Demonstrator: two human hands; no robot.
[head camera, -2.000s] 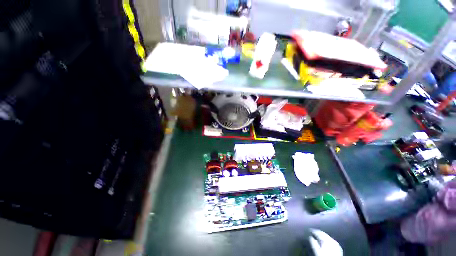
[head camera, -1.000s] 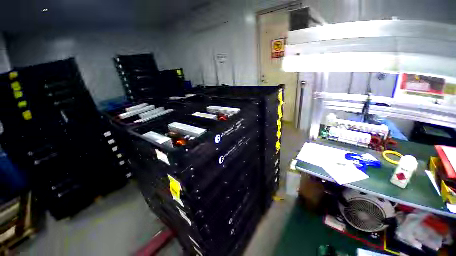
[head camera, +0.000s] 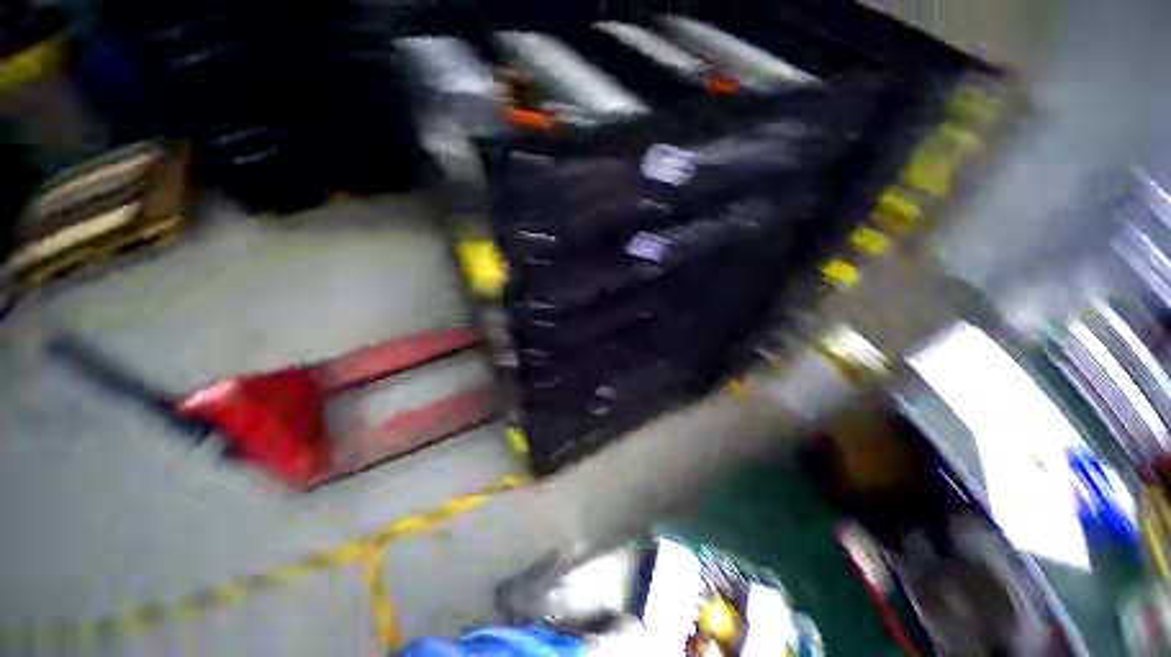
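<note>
The picture is strongly blurred. At the bottom edge, my left hand shows as a white glove above a blue sleeve, at the left side of the power board. It appears closed on the board's edge; the fingers are not clear. The board is cut off by the picture's edge, with white bars and a yellow part showing. It lies over or near the left edge of the green bench. My right hand is not in view.
A stack of black crates stands ahead, with pale heatsinks in its open top. A red pallet truck reaches under it from the left. Wooden pallets lie at upper left. A shelf with white paper is at right.
The view has swung left and down from the bench to the crates and floor. My left hand and the board have come into view at the bottom, the board nearer the bench's left edge.
</note>
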